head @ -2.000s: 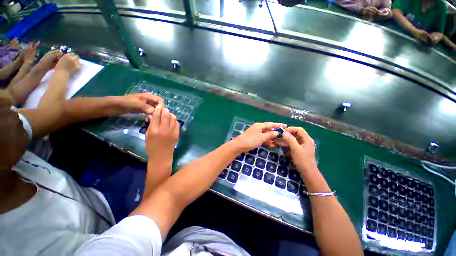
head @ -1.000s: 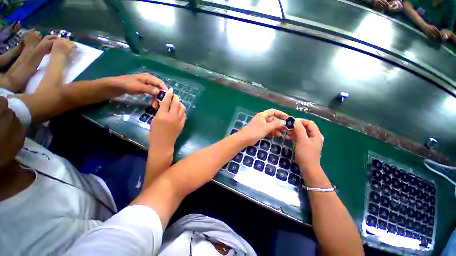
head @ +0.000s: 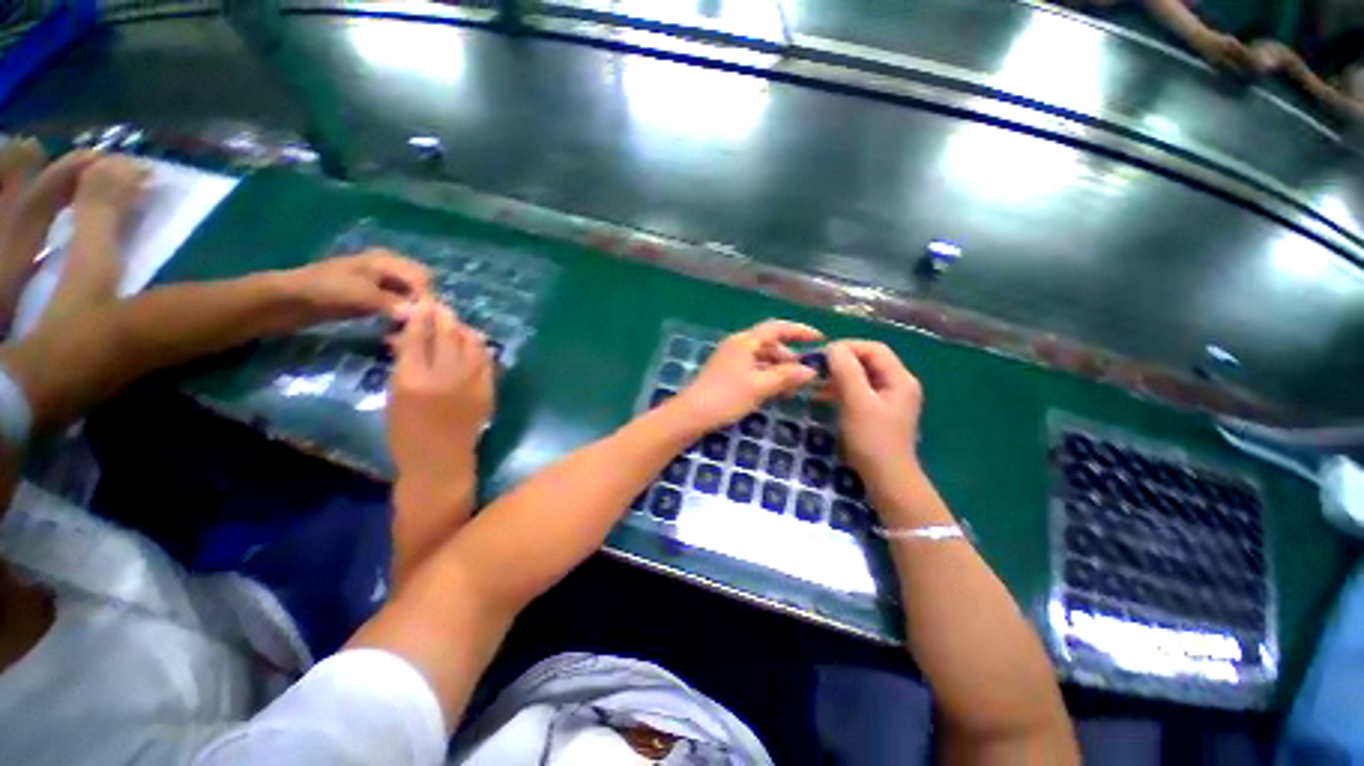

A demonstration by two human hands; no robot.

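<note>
A small black square part (head: 815,364) is held between the fingertips of both my hands above the back of a clear blister tray (head: 736,525). My left hand (head: 738,374) pinches it from the left and my right hand (head: 875,401) holds its right side. The part is small and partly covered by fingers, so its face is unclear. The tray's front pockets hold several black parts, its back left pockets look empty, and my right hand hides some pockets.
A full blister tray (head: 1159,557) lies at right, beside a white plug (head: 1343,491). A neighbour's hands (head: 434,374) work over another tray (head: 501,299) at left. The conveyor (head: 598,165) beyond carries small silver units (head: 939,256). A white sheet (head: 177,217) lies far left.
The view has shifted, so the bench things appear farther left. The black part, earlier showing its round-marked face between my fingertips, now shows less clearly. Both hands still hold it.
</note>
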